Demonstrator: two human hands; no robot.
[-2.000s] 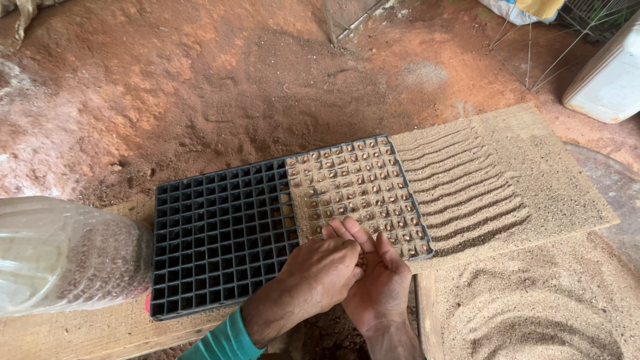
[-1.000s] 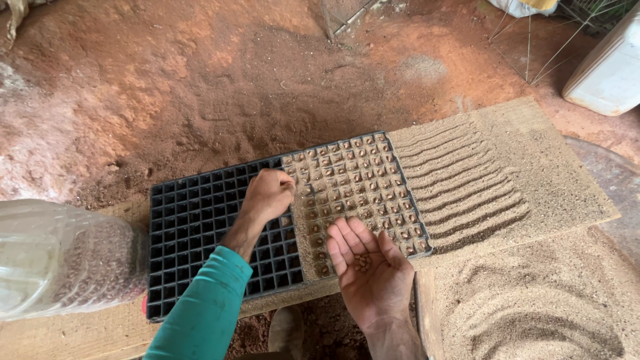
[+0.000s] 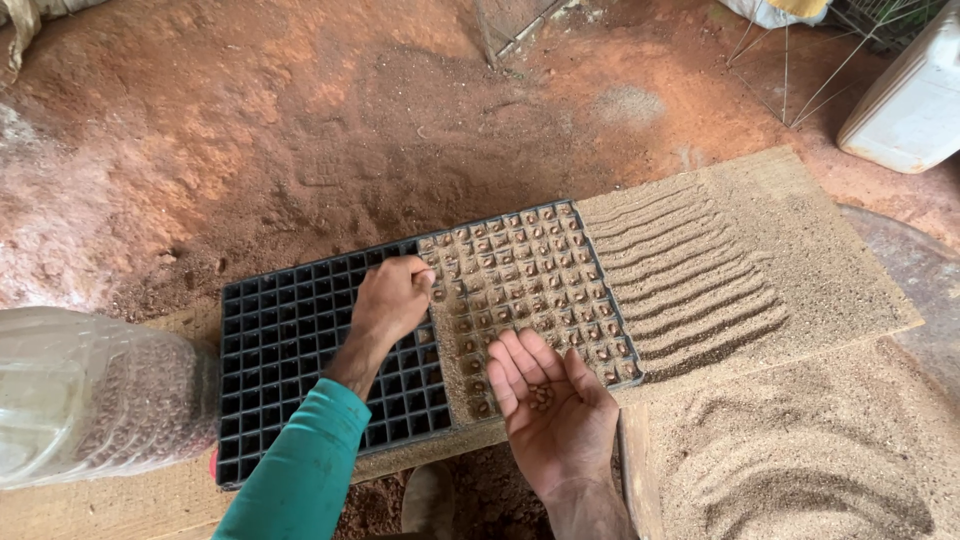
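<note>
My left hand (image 3: 392,296), below a teal sleeve, is over the black plastic seedling tray (image 3: 330,330), at the border between its unfilled cells and its soil-filled cells. Thumb and forefinger are pinched together; whether a seed is between them cannot be seen. My right hand (image 3: 555,412) is cupped palm up over the near edge of the filled part, with several reddish-brown seeds (image 3: 541,396) in the palm. Most of the filled cells have a single seed in a small hollow. Left of the tray lies a clear plastic bottle (image 3: 105,397) containing many seeds.
The tray rests on a wooden board (image 3: 847,247), whose right part carries ridged sandy substrate (image 3: 682,277). More substrate (image 3: 810,450) is heaped at lower right. A white jerrycan (image 3: 907,97) stands on the reddish earth floor, upper right. A boot (image 3: 427,499) shows below the tray.
Two seconds ago both hands were together at my right palm. My left hand then moved away to the upper left, over the tray. My right hand stays palm up with seeds.
</note>
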